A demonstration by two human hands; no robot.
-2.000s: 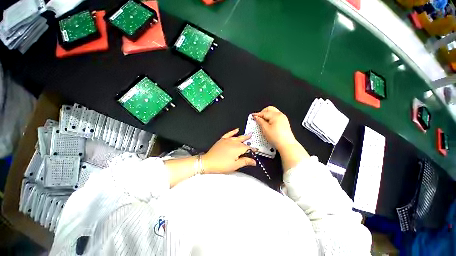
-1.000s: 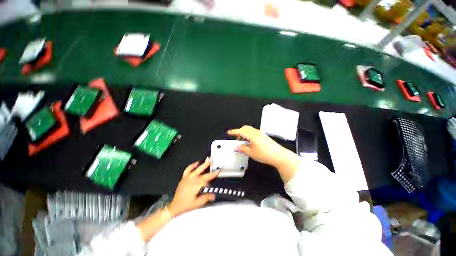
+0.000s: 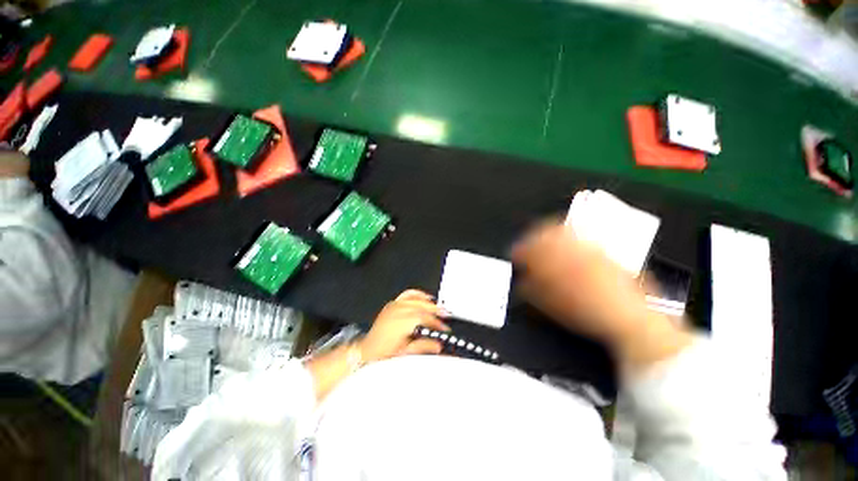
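Observation:
A white cover plate (image 3: 477,288) lies on the black mat in front of me, plain face up. My left hand (image 3: 403,326) is at its lower left edge, fingertips by the plate. The hand holds a narrow black strip with a row of pale dots (image 3: 458,344), which sticks out to the right below the plate. My right hand (image 3: 576,280) is blurred, right of the plate and just below a stack of white cover plates (image 3: 616,230). Whether its fingers hold anything cannot be seen.
Circuit boards in black housings (image 3: 355,225) stand left on the mat, some on orange-red pads. Cartoned plates (image 3: 188,362) are below the bench at left. A phone (image 3: 666,284) and long white sheet (image 3: 741,310) lie right. Units ride the green belt (image 3: 470,85). Another person's sleeve (image 3: 47,291) is far left.
My right hand has left the plate and moved right toward the stack. The plate before me now shows a plain face without corner holes. My left hand still holds the strip. The view has shifted.

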